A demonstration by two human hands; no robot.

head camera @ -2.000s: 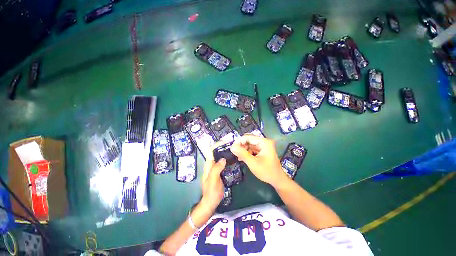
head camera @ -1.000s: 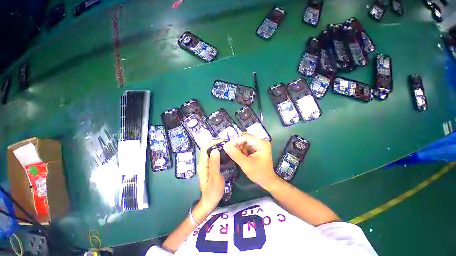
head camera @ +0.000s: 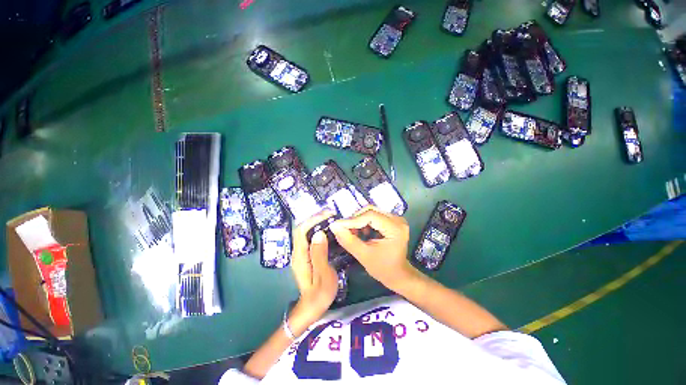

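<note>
My left hand [head camera: 314, 263] holds a dark phone assembly [head camera: 340, 252] upright near my chest, its thumb at the phone's upper end. My right hand [head camera: 378, 244] touches the same end with thumb and index finger together; whether a small piece is between them is too small to tell. The hands cover much of the phone. Several open phone housings [head camera: 295, 197] lie in a row just beyond my hands, showing silvery-blue boards. A long stack of striped strip sheets [head camera: 194, 241] lies to the left.
A thin black stick [head camera: 387, 143] lies beyond the row. A phone pile [head camera: 515, 68] is at the far right. One phone [head camera: 439, 234] lies right of my hands. A clear plastic bag [head camera: 154, 259] and an open cardboard box [head camera: 81, 263] are at left.
The view has shifted, so the far phones sit higher and further left. My right fingers have moved closer to the held phone's upper end. The phones on the bench look unmoved.
</note>
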